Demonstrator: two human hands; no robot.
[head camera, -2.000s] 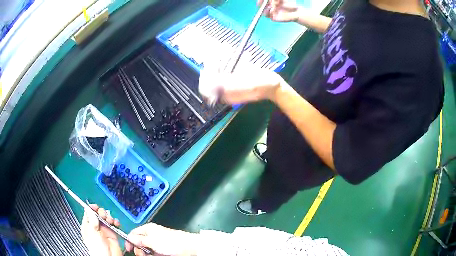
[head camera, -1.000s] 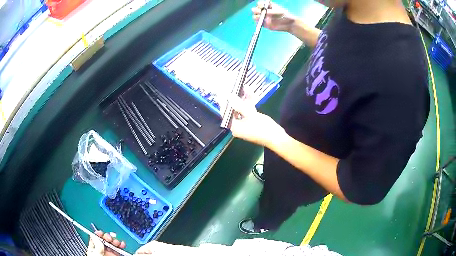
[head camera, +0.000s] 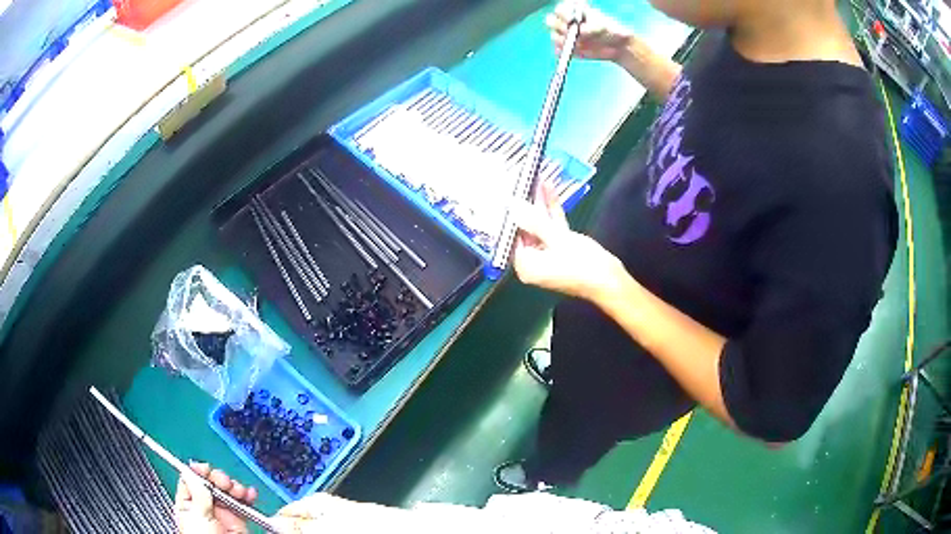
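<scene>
A slim telescopic tube (head camera: 149, 441), with a bright thin end and a darker thick end, slants across the lower left. My left hand (head camera: 212, 505) is closed around its lower part, fingers curled over it. My right hand (head camera: 313, 508) is at the bottom edge, at the tube's lower end. It is washed out and partly cut off, and its fingertips are hidden. A row of tubes (head camera: 99, 469) lies on the bench under the held tube. A small blue bin (head camera: 347, 456) of black plastic parts stands to the right of my hands.
A clear plastic bag (head camera: 198, 332) overlaps the bin's back. A black tray (head camera: 365, 381) holds rods and black pieces. Beyond is a blue tray (head camera: 365, 162) of bright tubes. A person in black (head camera: 803, 240) stands at the right, holding a long thick tube (head camera: 542, 130) over the trays.
Since two seconds ago, my hands and the tube sit lower in the picture, with my right hand more cut off. The other person's long tube has shifted, and its lower end now shows.
</scene>
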